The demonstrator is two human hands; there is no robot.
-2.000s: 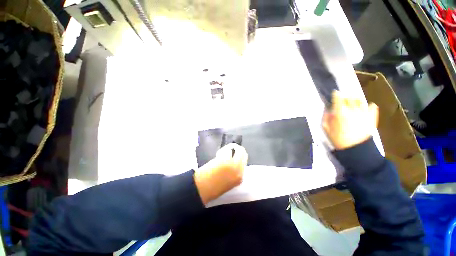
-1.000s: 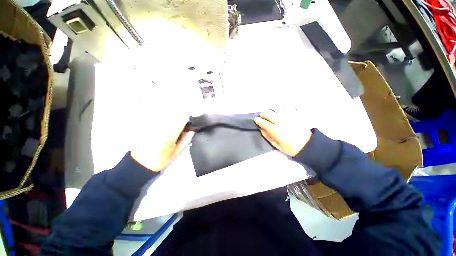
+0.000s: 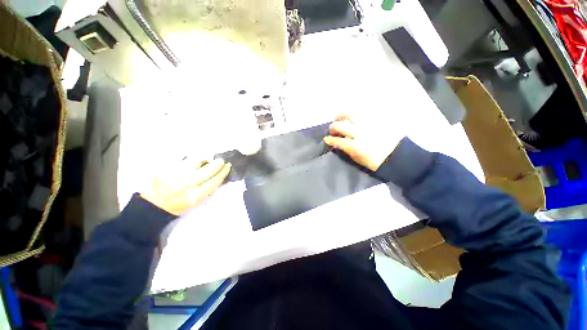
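Observation:
A black fabric strip lies across the white work sheet just in front of the clamp area. My left hand has its fingertips on the strip's left end. My right hand grips its right end, thumb near the edge. A second black strip lies nearer me, partly overlapped by the first. The sewing machine head stands above; glare washes out the clamp and needle. No small patch can be made out.
Set-aside strips lie slantwise at the right of the white sheet. A carton of small black pieces stands at left, an open carton at right. Blue plastic is at lower right.
The two hands first came together on one strip from separate places. Since then the upper strip has moved forward toward the clamp and flattened out, uncovering more of the strip beneath.

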